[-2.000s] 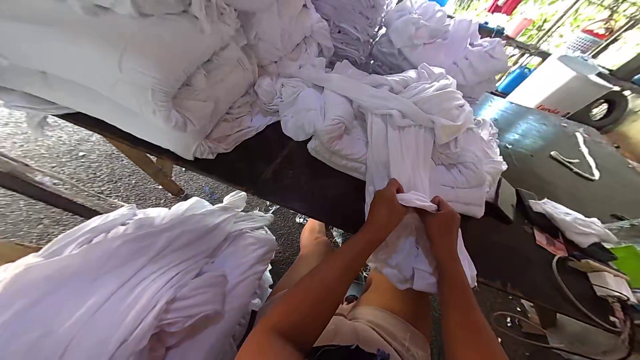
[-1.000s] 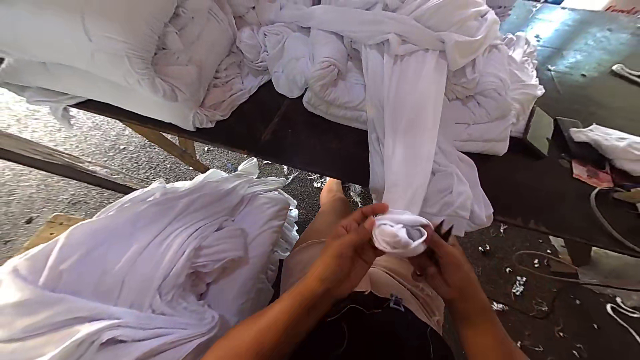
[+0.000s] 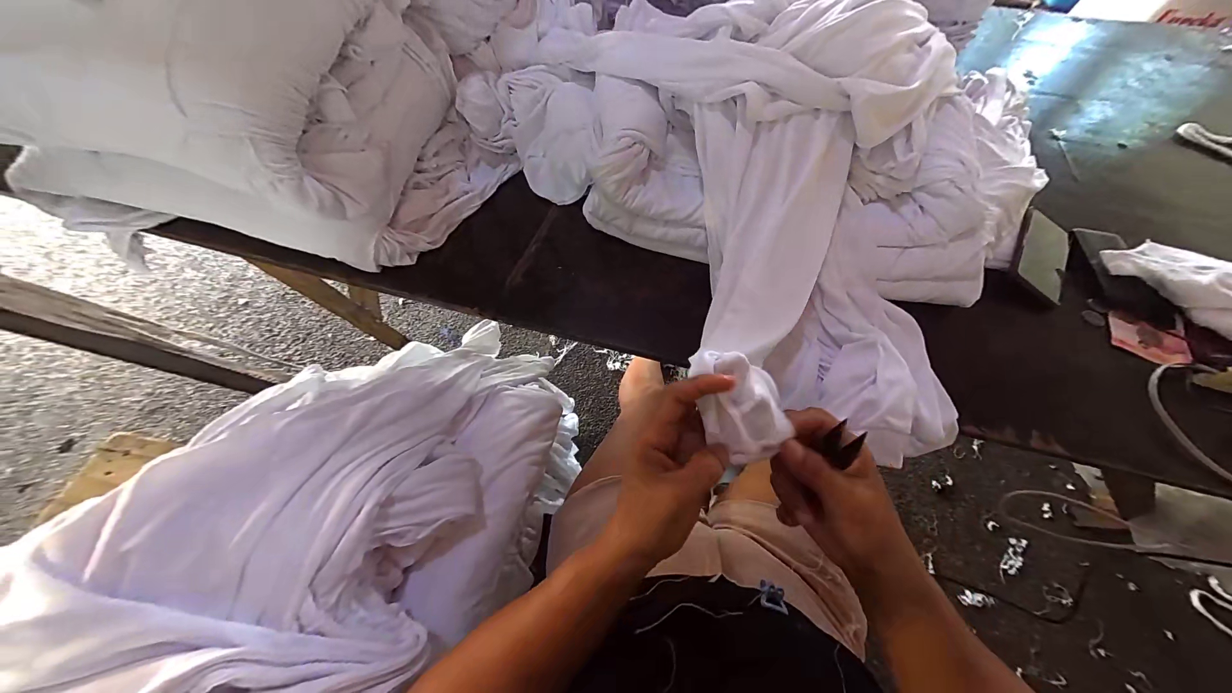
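A long white cloth strip or sleeve (image 3: 770,231) hangs from the heap on the dark table toward my lap. Its bunched end (image 3: 743,409) is pinched by my left hand (image 3: 674,452), thumb and forefinger on its left side. At its lower right edge, my right hand (image 3: 828,476) grips the fabric with its fingertips. Small dark pointed blades, perhaps thread snips (image 3: 839,445), stick out between the fingers of that same hand; their handle is hidden. Another white fabric flap (image 3: 885,385) drapes over the table edge just beyond my right hand.
White garments (image 3: 924,221) lie heaped on the dark table (image 3: 597,274). A big white bundle (image 3: 231,125) is at the upper left. More white cloth (image 3: 289,520) is piled on my left over a wooden support (image 3: 106,472). A cable (image 3: 1179,423) and thread scraps (image 3: 1013,556) are at the right.
Two seconds ago both hands held the cloth higher up near the table edge; now the gathered end is lower, over my lap. The rolled opening seen one second ago now looks flatter. The view has shifted.
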